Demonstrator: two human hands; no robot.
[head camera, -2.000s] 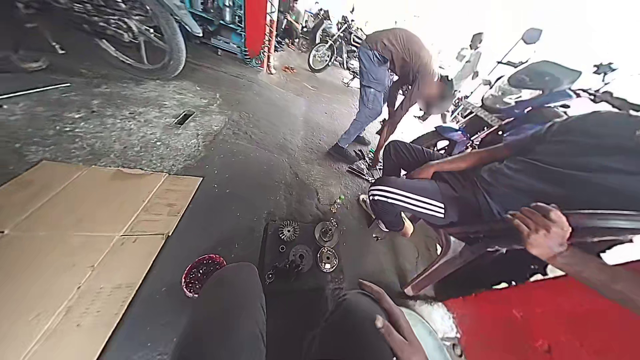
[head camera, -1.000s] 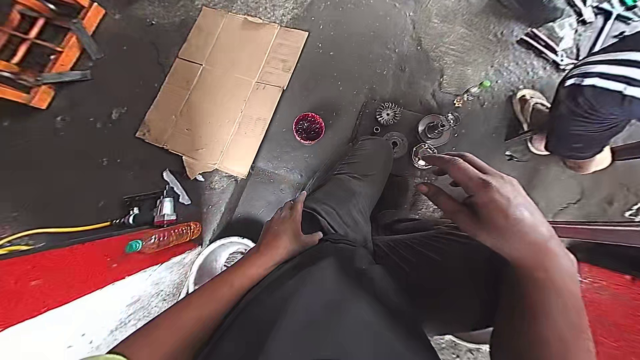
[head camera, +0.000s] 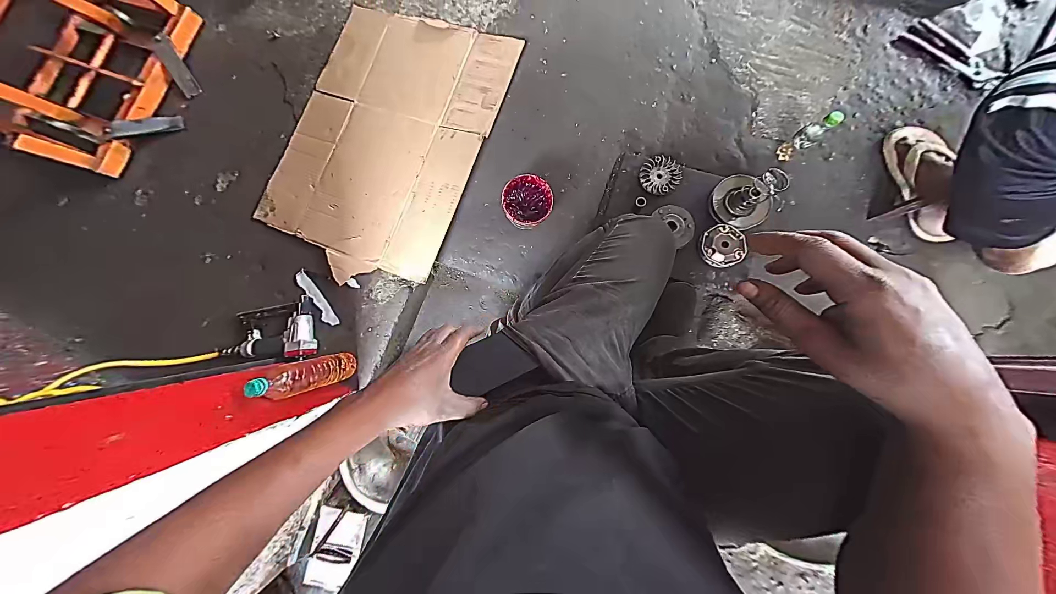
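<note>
My left hand (head camera: 425, 375) is at my left hip, fingers and thumb around a dark flat object (head camera: 492, 364) that lies against my trousers; what it is I cannot tell. My right hand (head camera: 858, 313) hovers with fingers apart and holds nothing. Left of its fingertips, a round metal clutch-like part (head camera: 723, 246) rests on a dark mat. Above that is a metal pulley disc with a spring (head camera: 740, 200). A finned fan wheel (head camera: 661, 175), a small ring (head camera: 641, 201) and another disc (head camera: 676, 224), partly behind my knee, are also on the mat.
A red bowl of small dark parts (head camera: 527, 200) is beside flattened cardboard (head camera: 388, 136). An air impact wrench (head camera: 300, 332) with a yellow hose and a bottle of orange liquid (head camera: 313, 376) are left. An orange frame (head camera: 153, 70) stands upper left; another person's sandalled foot (head camera: 932, 177) is right.
The view has swung down from the workshop and people to my lap and the floor. My left hand, out of view two seconds ago, is now at my hip.
</note>
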